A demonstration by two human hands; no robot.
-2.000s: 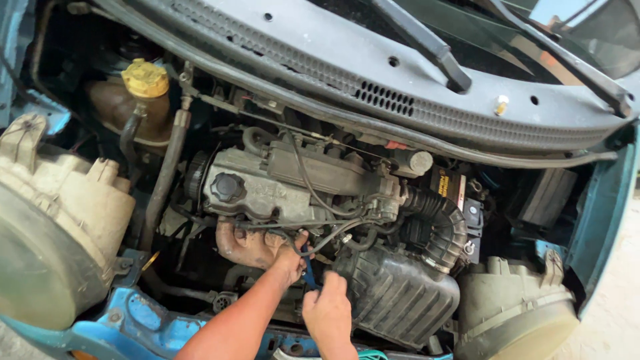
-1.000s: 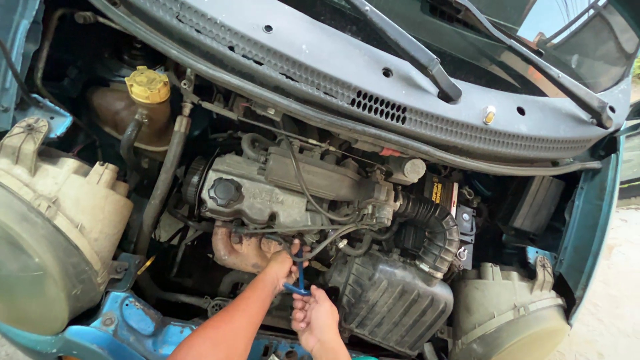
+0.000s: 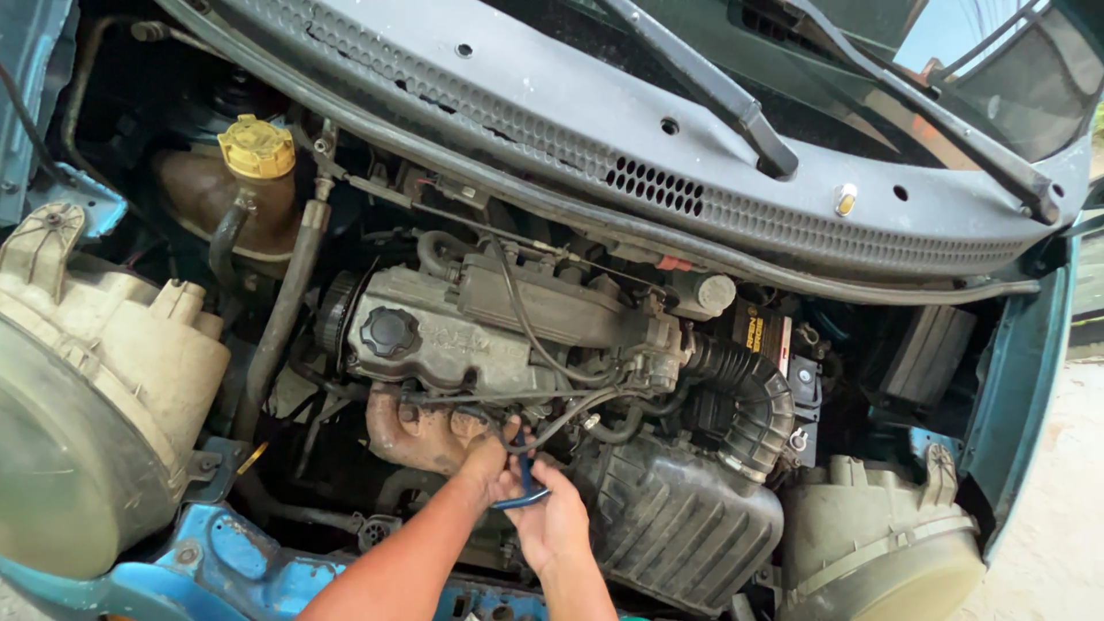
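Note:
A blue-handled tool [image 3: 523,498], its exact kind unclear, stands between my two hands in front of the engine. My left hand [image 3: 490,457] is beside the rusty exhaust manifold [image 3: 414,440], its fingers around the upper part of the tool near a black cable. My right hand [image 3: 548,513] grips the bent lower part of the blue tool, palm partly upward. Above both hands lies the engine's valve cover [image 3: 440,332] with a black oil filler cap [image 3: 389,333]. The tool's upper end is hidden among cables and my left fingers.
The black air filter housing [image 3: 681,526] is just right of my right hand, with a corrugated intake hose [image 3: 759,397] above it. Headlights [image 3: 86,414] flank the bay. A coolant tank with a yellow cap [image 3: 257,147] stands upper left. The blue front crossmember [image 3: 233,552] runs below my forearms.
My right hand has moved up toward my left hand since one second ago, and the blue tool's lower part has swung to the right. My left hand stays by the manifold.

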